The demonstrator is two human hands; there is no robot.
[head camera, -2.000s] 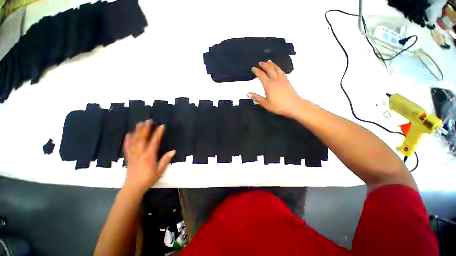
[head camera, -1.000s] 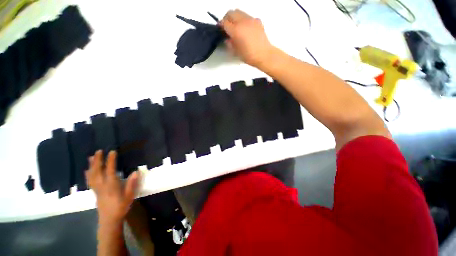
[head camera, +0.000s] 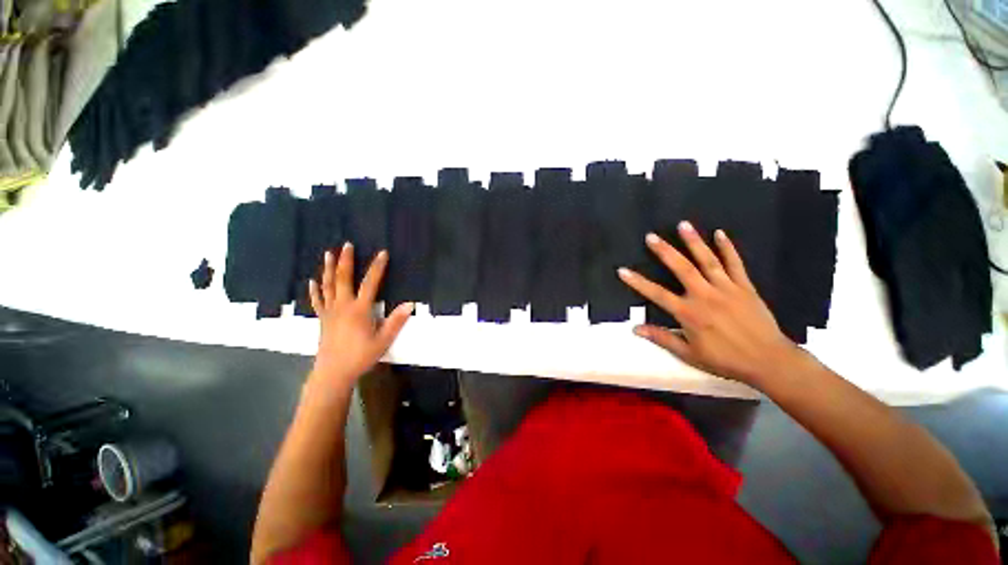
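Note:
A long row of overlapping black fabric pieces [head camera: 508, 243] lies flat along the near part of the white table, with tabs sticking out at both edges. My left hand [head camera: 353, 315] rests with spread fingers on the row's lower edge, left of its middle. My right hand [head camera: 713, 309] lies spread on the right part of the row. Neither hand grips anything. A compact stack of black pieces [head camera: 926, 243] lies at the right, apart from the row. A small black clump [head camera: 202, 274] sits left of the row.
Another fanned row of black pieces [head camera: 210, 66] lies at the far left of the white table [head camera: 619, 83]. A black cable [head camera: 901, 55] runs down to the right stack. An open cardboard box [head camera: 381, 441] with black and white scraps is below the table edge. A rack [head camera: 122, 524] stands lower left.
The smaller stack, earlier behind the row and then lifted by my right hand, now lies at the right, released. My right hand is back on the row. The glue gun is out of view.

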